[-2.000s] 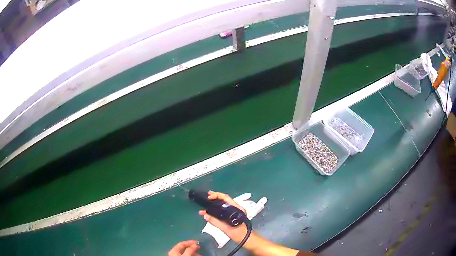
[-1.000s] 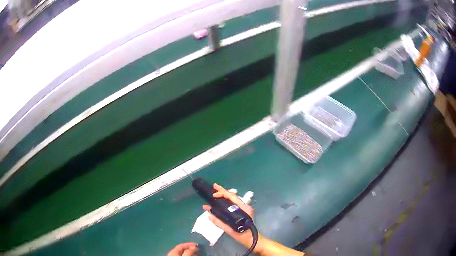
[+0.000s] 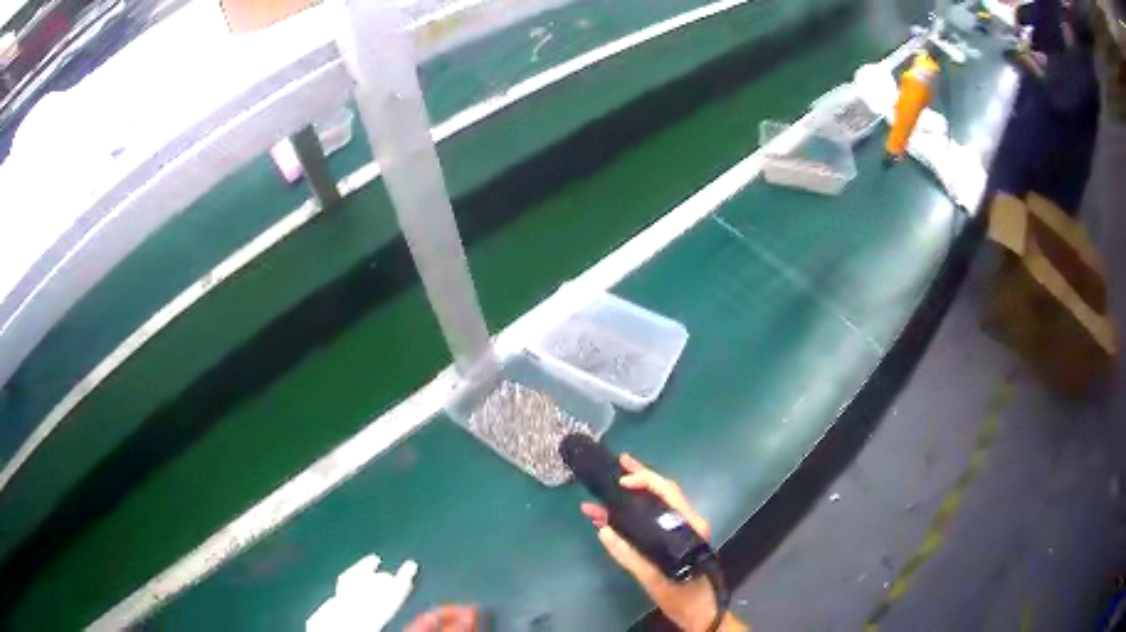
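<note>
My right hand (image 3: 661, 543) grips a black electric screwdriver (image 3: 632, 509), its cord trailing down past the wrist. The screwdriver's front end is over the near right corner of a clear screw bin (image 3: 531, 426) full of small silvery screws. Its bit cannot be made out against the screws. My left hand (image 3: 445, 619) is at the bottom edge, mostly cut off, with only some fingers showing. A white work glove (image 3: 362, 595) lies on the green bench just left of it.
A second clear bin (image 3: 614, 349) with fewer screws adjoins the first. Farther right are more clear bins (image 3: 809, 161), a yellow electric screwdriver (image 3: 911, 105) and white cloth. A metal post (image 3: 420, 210) stands behind the bins. A person and an open cardboard box (image 3: 1056, 278) are at the right.
The view has swung right. My right hand has moved the black screwdriver away from the glove to the screw bin. The cardboard box now shows more fully.
</note>
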